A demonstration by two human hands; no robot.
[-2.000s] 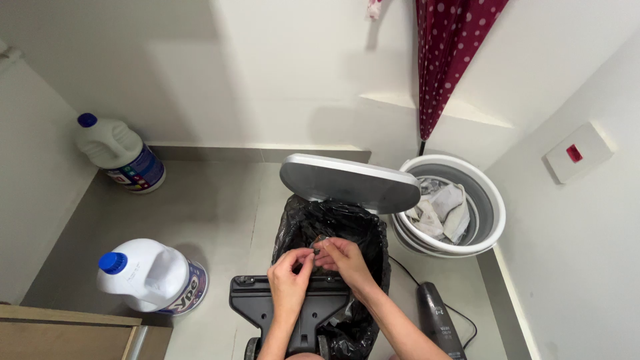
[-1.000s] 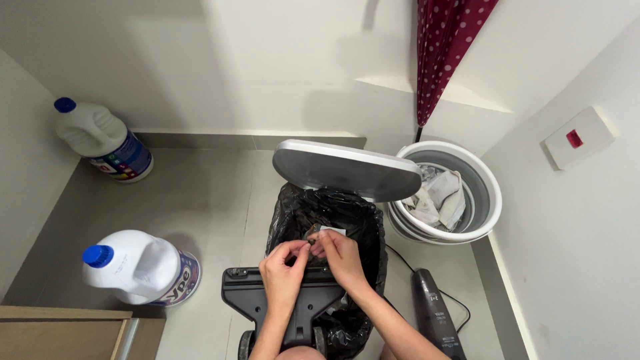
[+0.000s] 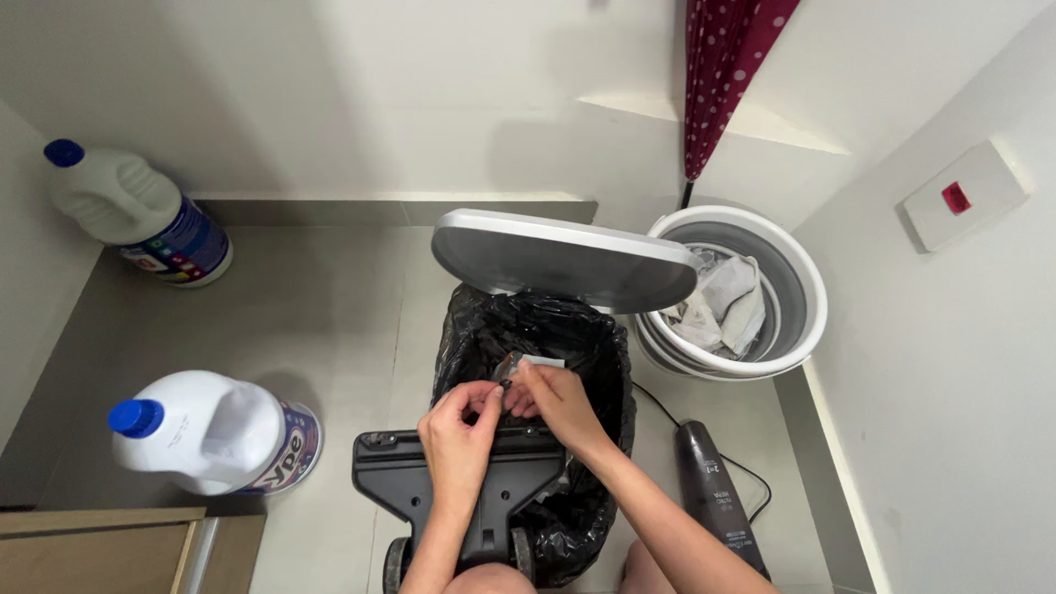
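My left hand (image 3: 466, 421) pinches a small dark bit (image 3: 505, 384) between thumb and finger, over the near part of a trash bin lined with a black plastic bag (image 3: 536, 318). Close beside it on the right is my right hand (image 3: 557, 404), its fingers curled; whether it holds anything is unclear. Beneath my hands lies a black vacuum cleaner floor head (image 3: 470, 487) with wheels, upturned across the bin's left edge. The bin's grey lid (image 3: 561, 264) stands raised behind. Inside the bag, some white and brownish waste (image 3: 540, 361) shows.
Right of the bin stand a grey and white bucket (image 3: 813, 322) with cloths (image 3: 726, 305) and a dark handheld vacuum body (image 3: 714, 495) with a cord. Above hangs a dotted umbrella (image 3: 726, 82). Two jugs (image 3: 198, 429) with blue caps stand left, near a wooden cabinet (image 3: 99, 553).
Both hands stay close together over the floor head and bin, with only small finger movements. The raised lid and the bucket have not moved.
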